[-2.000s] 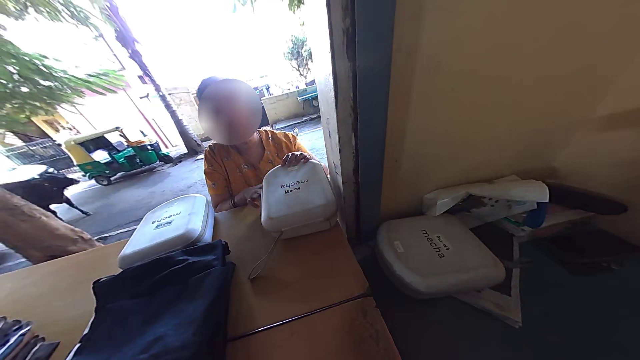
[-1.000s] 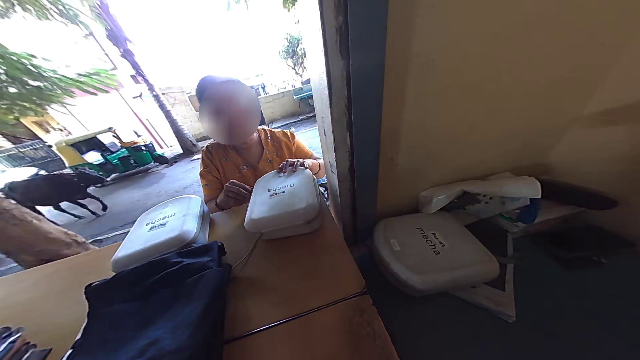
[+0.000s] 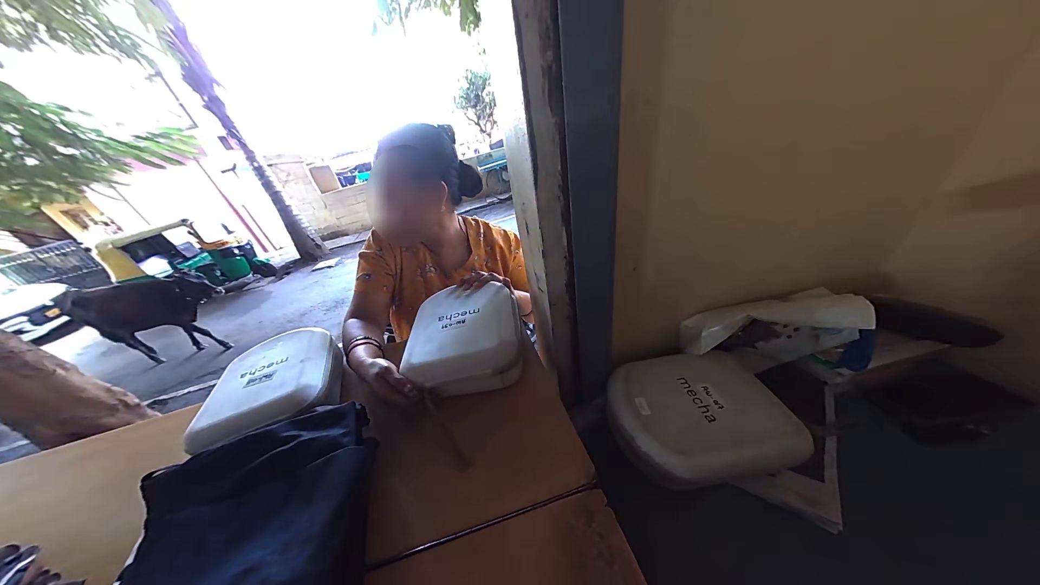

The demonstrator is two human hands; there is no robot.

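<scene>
Neither my left hand nor my right hand shows in the head view. Across the wooden table [image 3: 455, 487], a person in an orange patterned top [image 3: 431, 264] has both hands at a white zippered case [image 3: 463, 337]. One of that person's hands rests on its far top edge, the other at its near left corner, by a strap [image 3: 445, 431]. A second white case [image 3: 264, 386] lies to the left, partly behind a folded dark blue cloth [image 3: 260, 504]. A third white case [image 3: 707, 422] is at the right on a dark surface. All three cases bear writing.
A blue door frame [image 3: 593, 195] stands between the table and the yellow wall. Papers and a plastic bag [image 3: 796, 321] lie beside the right case. Dark items [image 3: 32, 569] sit at the lower left corner. Outside are a dark cow [image 3: 138, 305] and an auto rickshaw.
The other person's head has turned toward the left, and one hand has come down to the near corner of the middle case. Outside, the cow has moved to the right.
</scene>
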